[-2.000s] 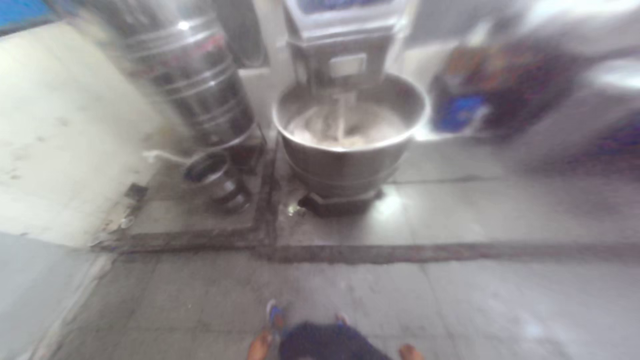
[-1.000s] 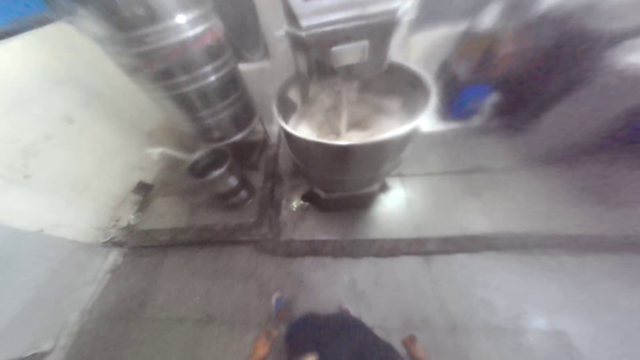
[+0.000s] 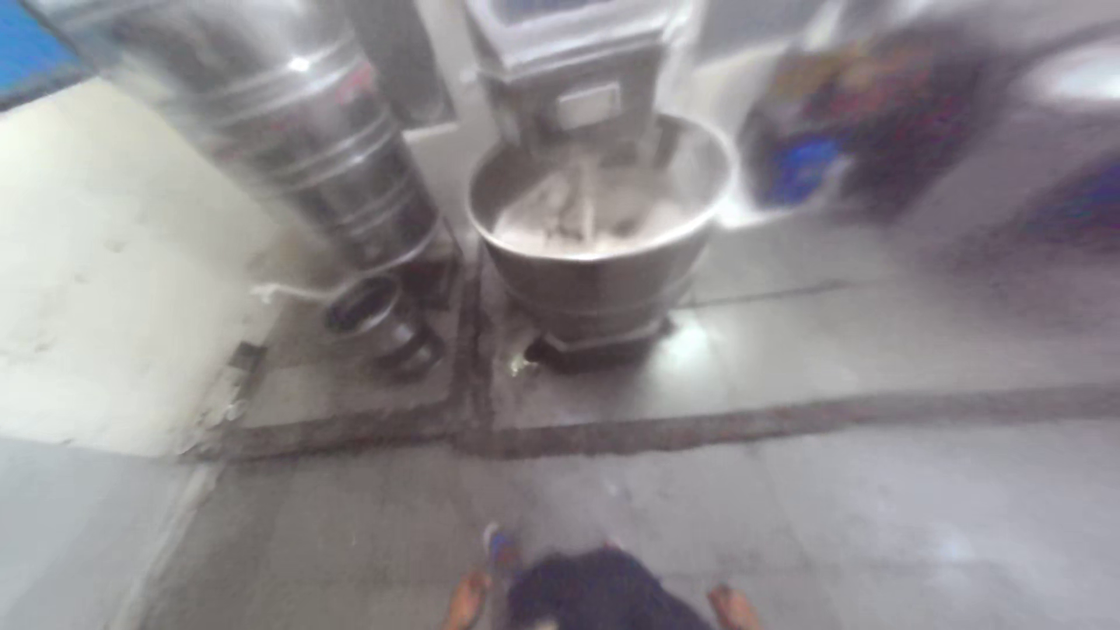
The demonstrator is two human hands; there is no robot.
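Note:
At the bottom edge, to either side of my dark clothing, are my left hand (image 3: pixel 469 597) and my right hand (image 3: pixel 733 605). Both are small and blurred, and neither visibly touches or holds a thing; their fingers are hard to make out. Nearest in front of them is bare floor. Farther ahead stands a large metal mixer bowl (image 3: pixel 595 284) with pale dough-like stuff (image 3: pixel 604 210) inside, beneath the head of a floor-standing mixer (image 3: pixel 577 87). A vertical tool reaches down into the stuff.
Stacked shiny metal drums or a tall ribbed container (image 3: pixel 324 149) stand at the left, with a small metal pot (image 3: pixel 363 319) near their foot. A low floor ledge (image 3: pixel 752 429) crosses ahead. A pale wall (image 3: pixel 105 262) bounds the left. Blurred items and a blue object (image 3: pixel 805 166) lie right.
The stuff in the mixer bowl shows a different shape from frame to frame. My hands stay low at either side of my body.

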